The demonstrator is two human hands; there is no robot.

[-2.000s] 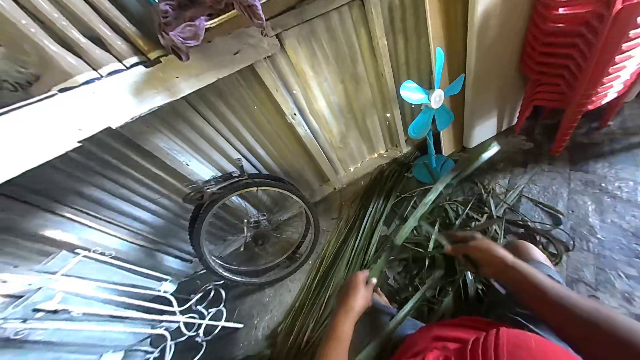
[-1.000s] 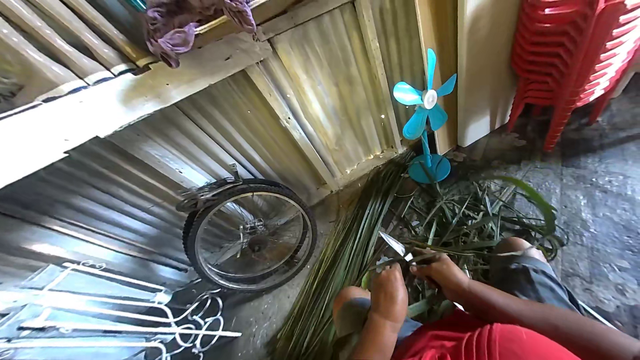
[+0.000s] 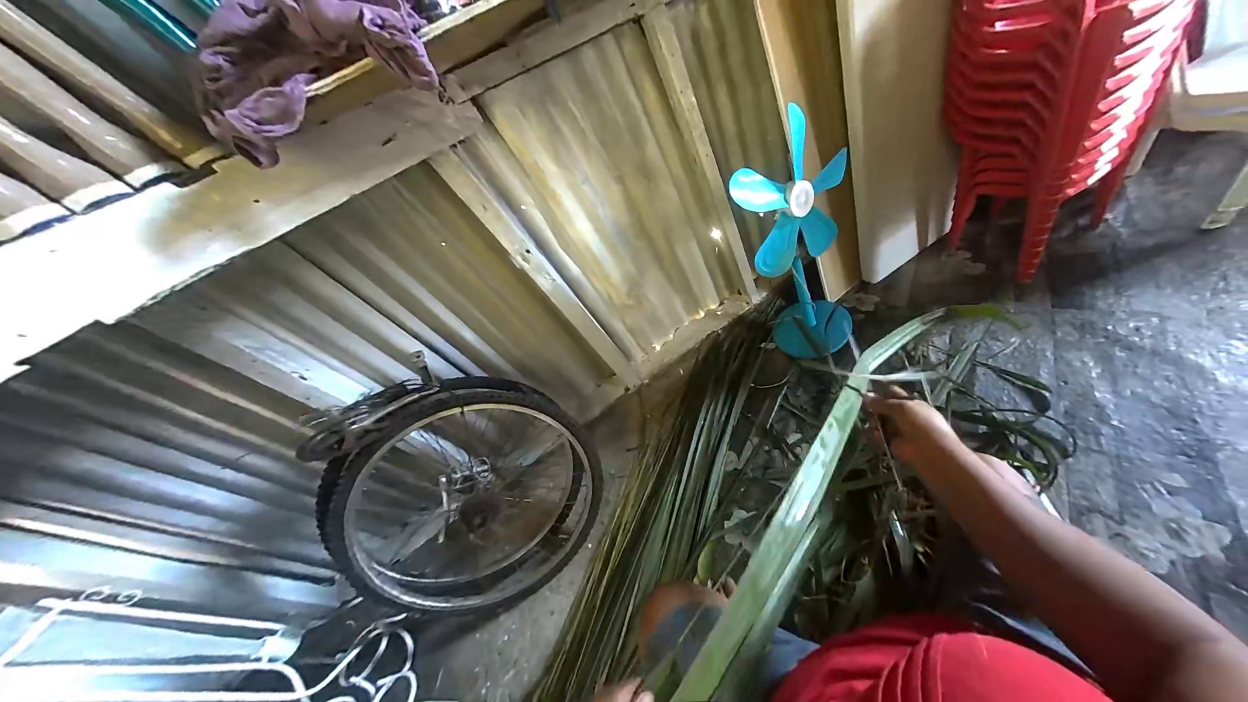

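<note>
A long green palm leaf strip runs from the bottom edge up toward the blue fan. My left hand shows only in part at the bottom edge, beside the strip's lower end; its grip is hidden. My right hand is closed near the strip's upper part, with a thin pale piece crossing there; whether that is a blade or leaf is unclear. Long leaf strips lie in a bundle on the floor to the left. Tangled leaf pieces lie around my right hand and between my legs.
A blue fan stands beyond the leaves, before the corrugated metal wall. Bicycle wheels lean at the left, above a white metal frame. Stacked red plastic chairs stand at the upper right. Purple cloth hangs from a ledge.
One second ago both hands were close together at a knife. Now they are far apart, my left hand down at the bottom edge, with a long leaf strip stretching between them.
</note>
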